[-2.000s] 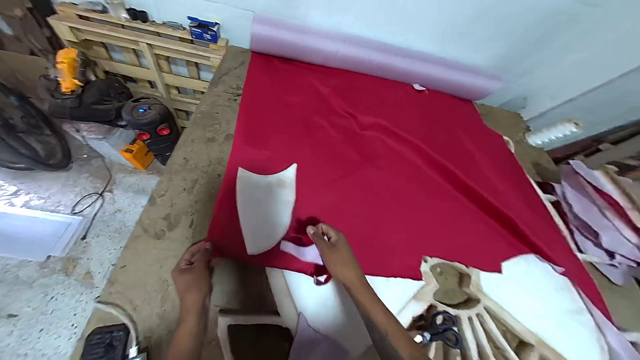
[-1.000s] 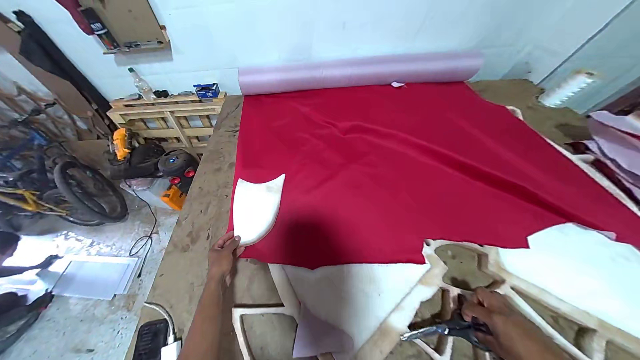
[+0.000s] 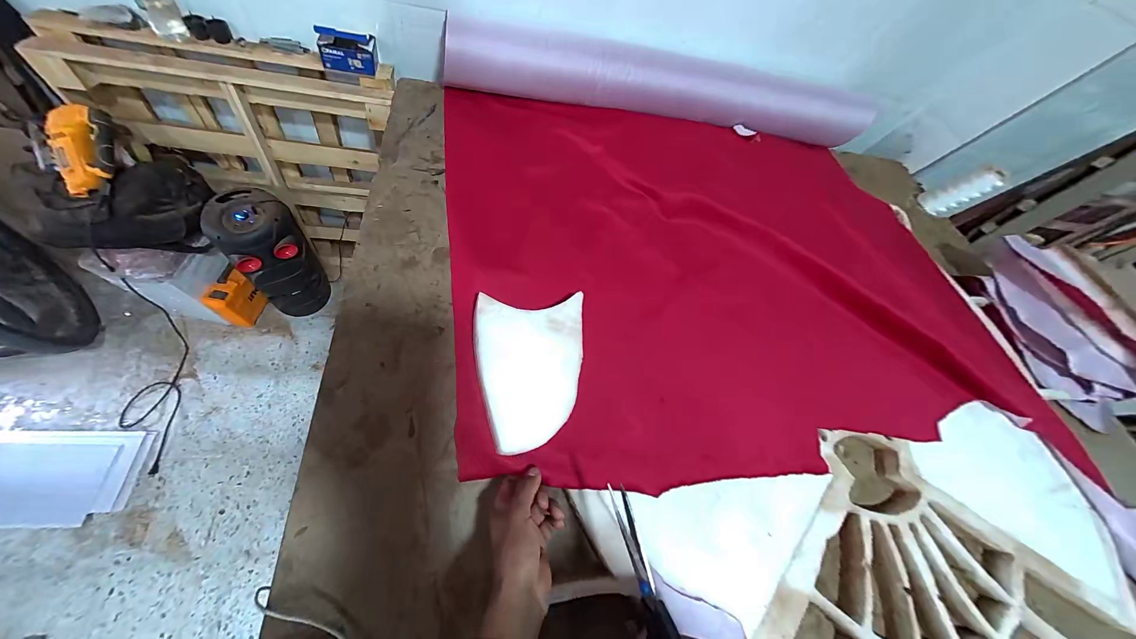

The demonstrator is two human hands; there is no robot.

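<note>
Red fabric point(image 3: 710, 337) lies spread over the table. A white curved template piece point(image 3: 531, 373), two points at its top, rests on it near the left edge. My left hand point(image 3: 524, 532) grips the fabric's front edge just below the template, between thumb and fingers. Scissors point(image 3: 637, 550) with their blades apart point up at the fabric's front edge, right of my left hand. Their handles reach the bottom border of the view, where my right hand is hidden or out of frame. White padding pieces point(image 3: 737, 532) lie in front of the fabric.
A pinkish roll of material point(image 3: 657, 75) lies along the wall. At the right front stands a pale cut-out frame with ribs point(image 3: 896, 541). The bare table edge point(image 3: 373, 373) runs down the left. Beyond are a wooden pallet point(image 3: 240, 98), a black speaker point(image 3: 266, 248) and fabric scraps point(image 3: 1056, 328).
One second ago my left hand was on the template and my right hand held the scissors over the ribbed frame. Now the left hand is on the fabric edge and the scissors have moved left.
</note>
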